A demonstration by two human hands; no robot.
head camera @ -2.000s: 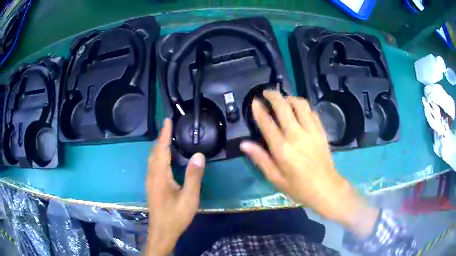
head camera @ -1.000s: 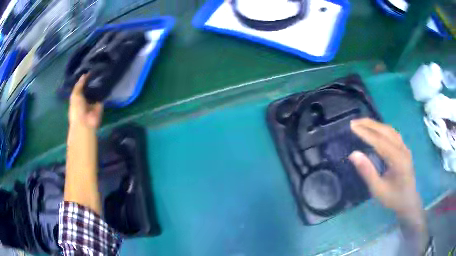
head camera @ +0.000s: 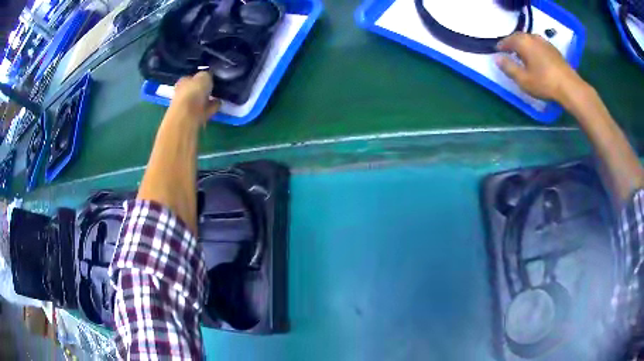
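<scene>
My left hand [head camera: 194, 95] grips the near edge of a black moulded tray [head camera: 176, 49] at the upper left. This tray holds a black headset with a round ear cup [head camera: 229, 58] and lies tilted over a blue carrier tray. My right hand [head camera: 537, 67] is at the upper right, its fingertips at the black headband [head camera: 459, 41] of a headset on a white-lined blue carrier tray [head camera: 466, 77]. Whether the fingers close round the band cannot be told. That headset's upper part is cut off by the frame edge.
Black insert trays stand on the teal bench: one at the right [head camera: 505, 233], partly behind my right forearm, and several at the left [head camera: 275, 247], partly behind my left sleeve. More blue trays [head camera: 69, 134] lie on the dark green surface. A small dark item [head camera: 551, 32] lies beside the headset.
The view has shifted, and more of the filled black tray shows over its blue tray, still in my left hand. My right hand has moved from above the right insert tray to the headset.
</scene>
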